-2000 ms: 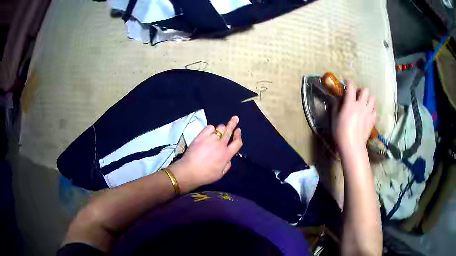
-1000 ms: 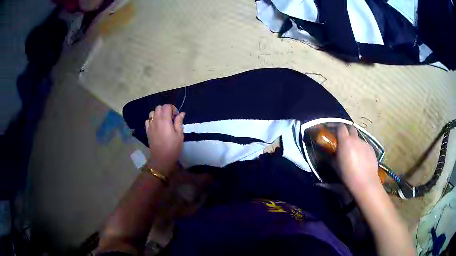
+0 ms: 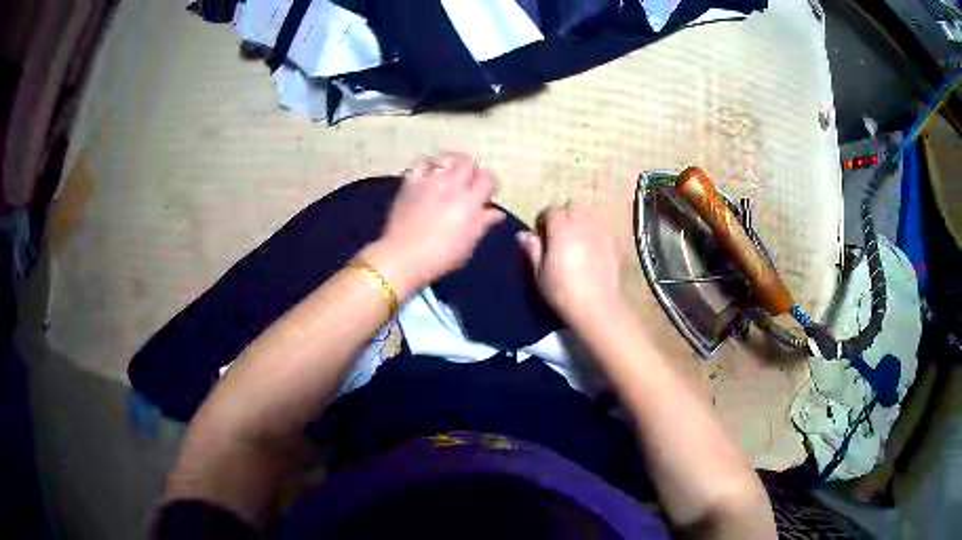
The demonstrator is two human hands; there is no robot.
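Note:
A dark navy garment panel (image 3: pixel 274 264) lies in front of me, with white interfacing (image 3: pixel 438 327) showing near its middle. My left hand (image 3: pixel 441 216) pinches the panel's upper edge, the fingers bent. My right hand (image 3: pixel 570 258) grips the panel's right edge near the corner, thumb towards the cloth. The cloth between the hands looks folded over; my hands and forearms hide part of it. The steam iron (image 3: pixel 696 253) with its orange-brown wooden handle stands parked to the right, touched by neither hand.
Heaped navy-and-white garment pieces (image 3: pixel 464 53) lie at the far side of the beige table cover (image 3: pixel 158 137). The iron's dark cord (image 3: pixel 873 253) runs right past a crumpled pale greenish cloth (image 3: pixel 860 401). A box with red lights (image 3: pixel 865 161) is at far right.
The iron was on the panel in my right hand; now it stands to the right, released. Both hands have come to the panel's upper right edge, and the cloth there has been turned.

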